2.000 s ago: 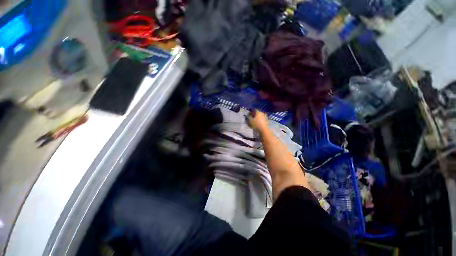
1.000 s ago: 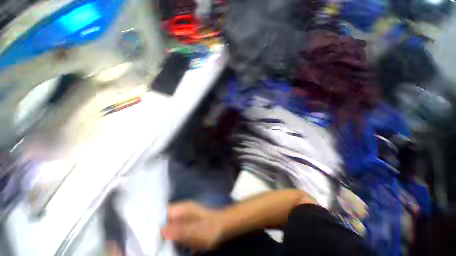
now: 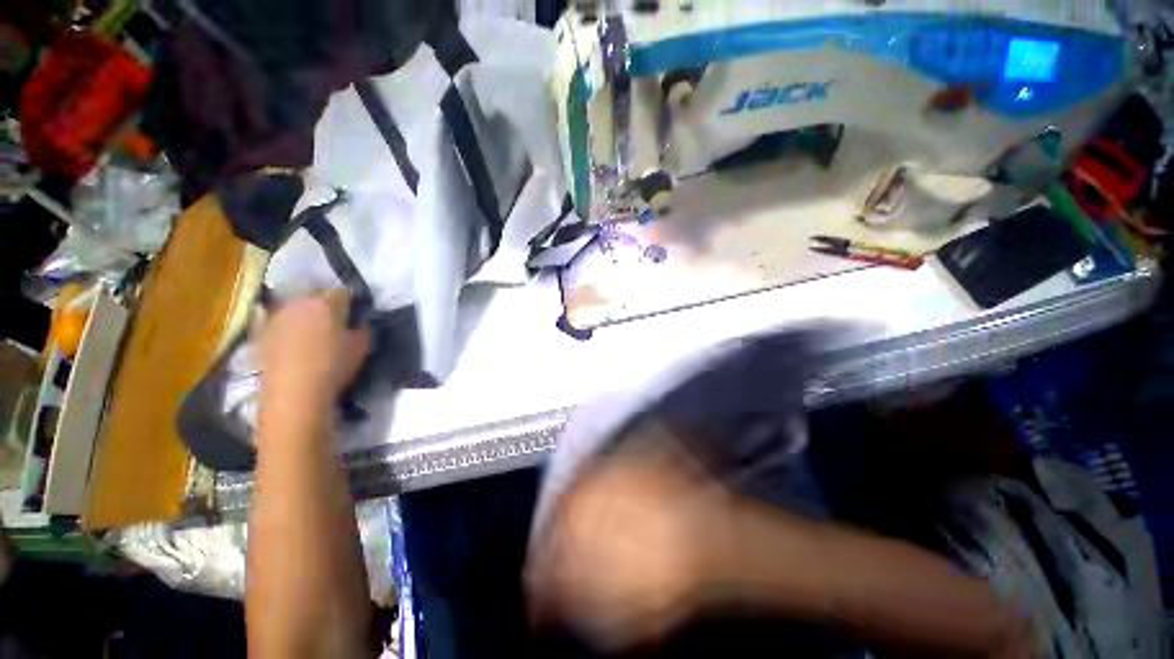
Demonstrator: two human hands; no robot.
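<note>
My left hand [image 3: 307, 345] is at the table's left, closed on the bunched grey garment panel [image 3: 386, 206] with its black strips. That cloth reaches from my hand towards the needle area. My right hand [image 3: 644, 534] is blurred, in front of the table's front edge, and holds another grey and dark cloth piece [image 3: 727, 386] that swings up over the edge. The white sewing machine [image 3: 824, 97] with JACK lettering stands behind. Its presser foot [image 3: 621, 229] is lit, with a small dark cloth end beside it.
Thread snips [image 3: 865, 252] and a black smartphone [image 3: 1017, 255] lie on the table at right. Red-orange scissor handles [image 3: 1110, 180] are beyond. A ruler-marked front edge [image 3: 476, 448] runs below. A wooden board [image 3: 167, 373] is at left. More grey cloth [image 3: 1069, 554] is at lower right.
The view has swung left from the basket and cloth stack to the machine. My right hand now has a grey piece over the table edge; my left hand and the cloth under it are now clearly visible.
</note>
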